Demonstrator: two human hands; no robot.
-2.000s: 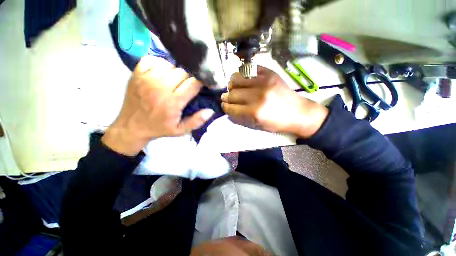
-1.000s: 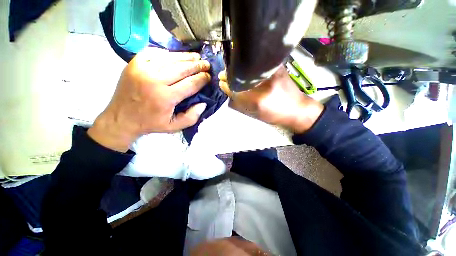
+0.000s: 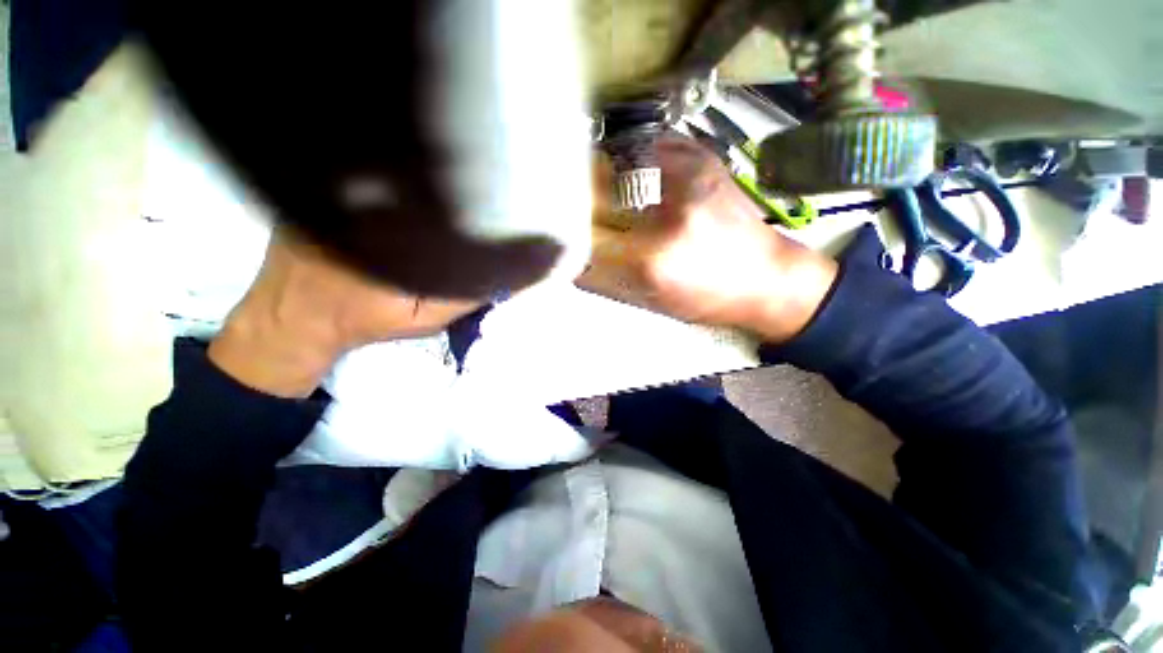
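Observation:
The sewing machine head point(image 3: 510, 115) fills the top middle, its dark and white part blurred and close to the camera. My left hand point(image 3: 319, 300) lies left of it, its fingers hidden behind the dark part. My right hand point(image 3: 682, 236) is right of the head, below a small knurled knob point(image 3: 638, 189); its fingertips are partly covered. A bit of navy fabric point(image 3: 467, 334) shows below my left hand. White fabric point(image 3: 408, 402) hangs over the table edge towards my lap. The needle and both hands' fingertips are hidden, so their hold cannot be seen.
Black shears point(image 3: 937, 236) and lime-green snips point(image 3: 778, 204) lie right of my right hand. A large knurled screw with a spring point(image 3: 867, 151) hangs at the upper right. Dark cloth point(image 3: 58, 58) lies at the upper left. The pale table point(image 3: 77, 319) ends above my lap.
The machine's dark part now covers my left fingers and the spot where the teal cover was seen. My left wrist is slightly lower and further left. My right hand stays near the same place.

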